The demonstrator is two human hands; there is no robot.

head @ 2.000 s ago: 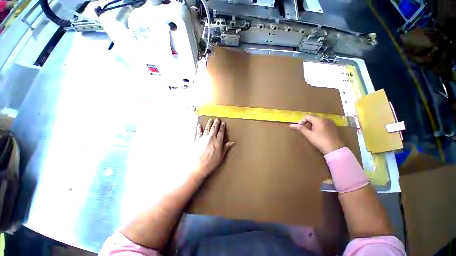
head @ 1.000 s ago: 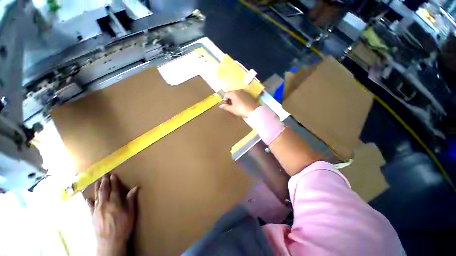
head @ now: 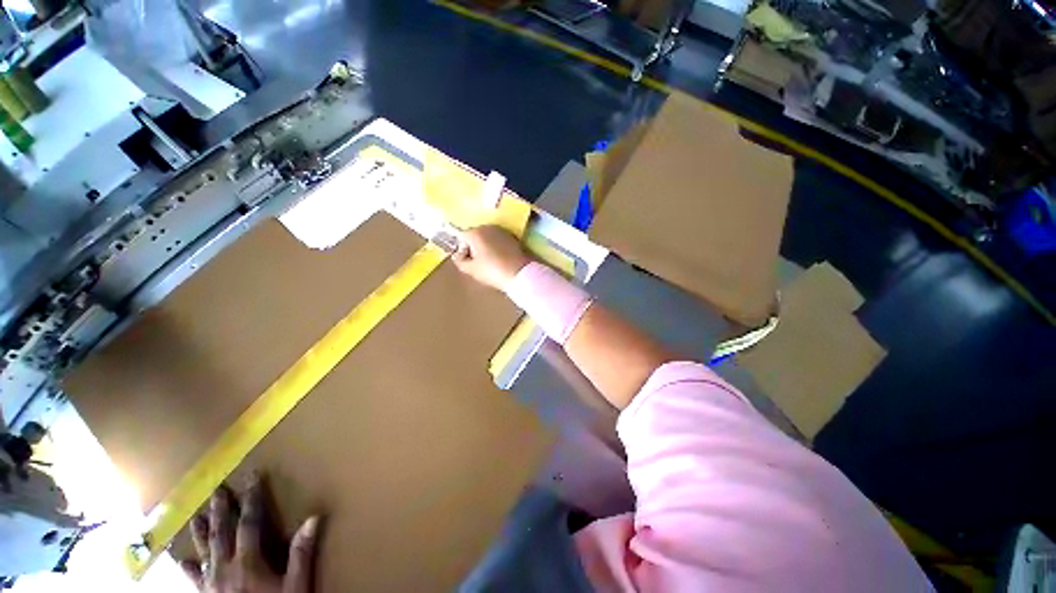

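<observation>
The brown cut panel (head: 382, 429) lies flat over the white template with yellow borders (head: 336, 214). The long yellow strip (head: 295, 382) lies diagonally across the panel. My left hand (head: 249, 544) rests flat on the panel below the strip's lower left end, fingers apart, its wrist cut off by the bottom edge. My right hand (head: 489, 255) is at the strip's upper right end, beside the yellow pad (head: 457, 191), with fingers curled; whether they grip the strip end is unclear.
A grey metal rail (head: 197, 214) runs behind the template at left. At right, a brown panel bundle (head: 706, 209) with a cream tie (head: 747, 338) sits beside a smaller brown piece (head: 816, 348). Beyond are a dark aisle with a yellow line (head: 834, 180) and cluttered racks.
The view has swung right, showing the bundle and aisle. My right hand has moved along the strip to its right end, and the strip still lies flat. My left hand stays on the panel.
</observation>
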